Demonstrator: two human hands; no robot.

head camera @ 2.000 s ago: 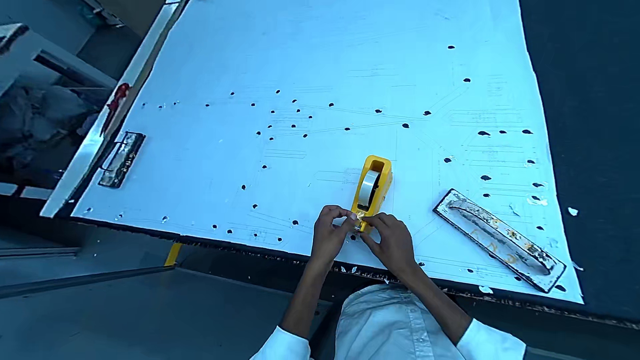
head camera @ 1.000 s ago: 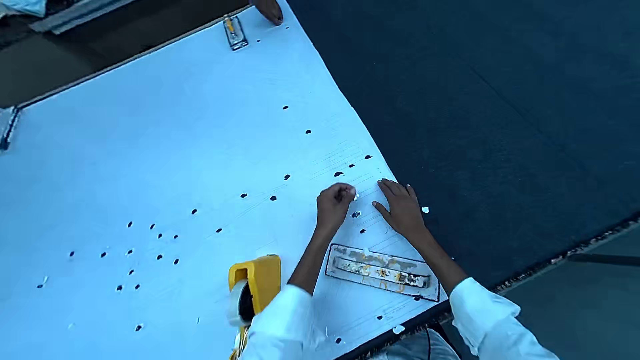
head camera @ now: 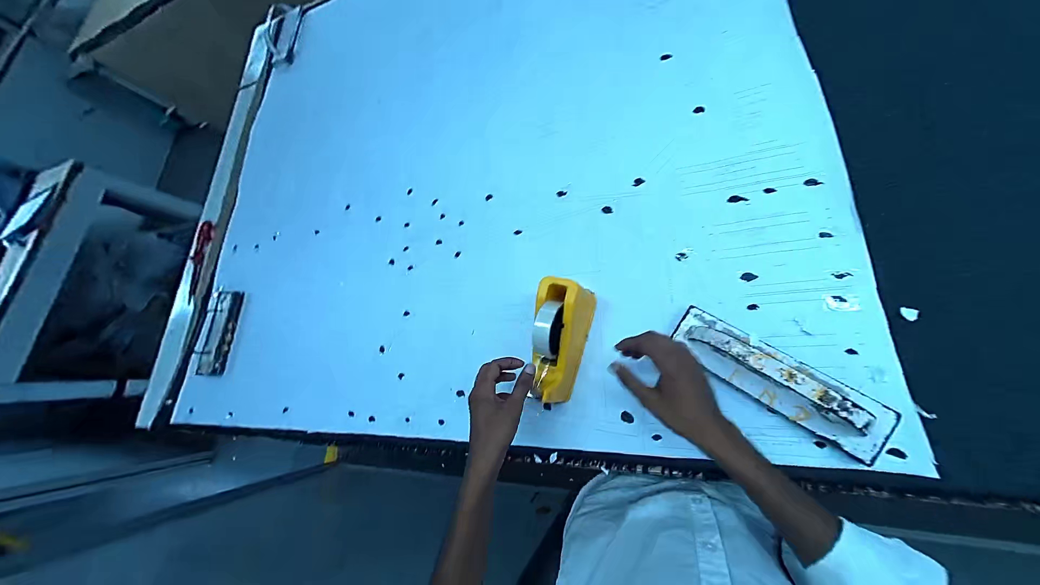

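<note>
A yellow tape dispenser [head camera: 575, 341] with a roll of clear tape [head camera: 548, 329] stands on a large white sheet [head camera: 366, 146] marked with lines and pierced by several dark holes. My left hand [head camera: 497, 398] is at the dispenser's near left end, thumb and fingertips by the tape's free end; whether they pinch the tape cannot be told. To the right of the dispenser my right hand [head camera: 670, 386] hovers with thumb and fingers apart, holding nothing. Just beyond it lies a worn rectangular block with a long handle [head camera: 780, 382]. Small clear tape pieces [head camera: 842, 303] stick near the sheet's right edge.
A second handled block [head camera: 219, 333] lies at the sheet's left edge, another handled item [head camera: 284, 36] at the top left corner. A red-handled tool [head camera: 201, 242] rests on the left rail. Dark surface [head camera: 959, 203] extends on the right. A white scrap [head camera: 909, 314] lies there.
The view has swung back left. Both hands have left the sheet's right edge, where they were one second ago; the left is now at the dispenser, the right beside it, fingers apart.
</note>
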